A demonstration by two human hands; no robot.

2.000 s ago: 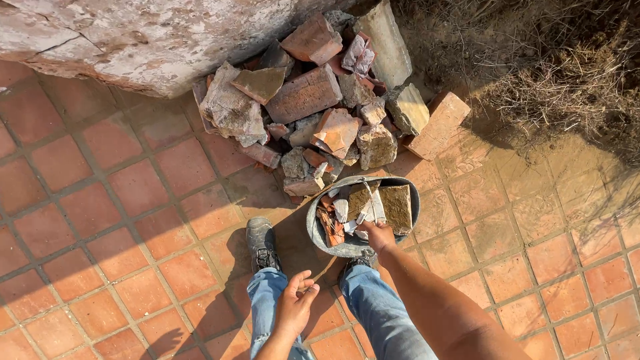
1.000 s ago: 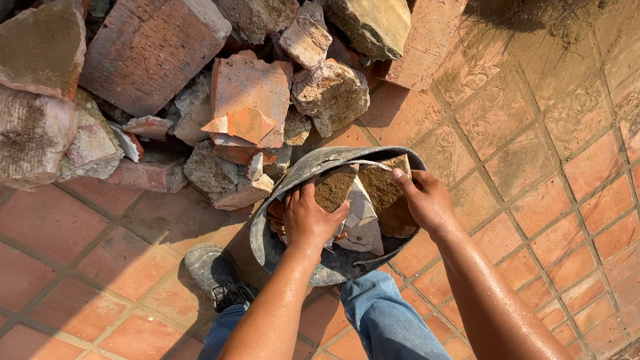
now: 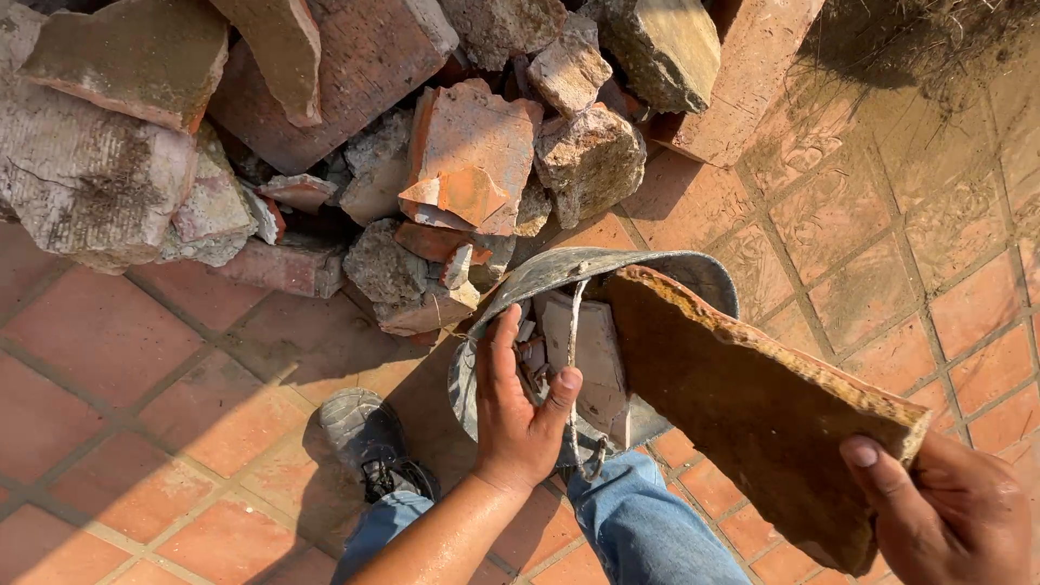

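Observation:
My right hand grips the lower right end of a large broken slab of tile or masonry, dark on its face with a rough pale edge. The slab slants up and left, its far end over the mouth of a dark rubber bucket. My left hand rests at the bucket's left side, fingers spread, thumb near the thin white handle cord. Inside the bucket lie a pale flat tile piece and small reddish fragments. Whether the left fingers press on the rim is unclear.
A heap of broken bricks and concrete chunks lies just beyond the bucket. Dry brush is at the upper right. My shoe stands on terracotta floor tiles, left of the bucket.
A second ago both hands were at the bucket's mouth; my right hand has moved right and down and now holds the slab partly out of it. My left hand has moved to the bucket's left side.

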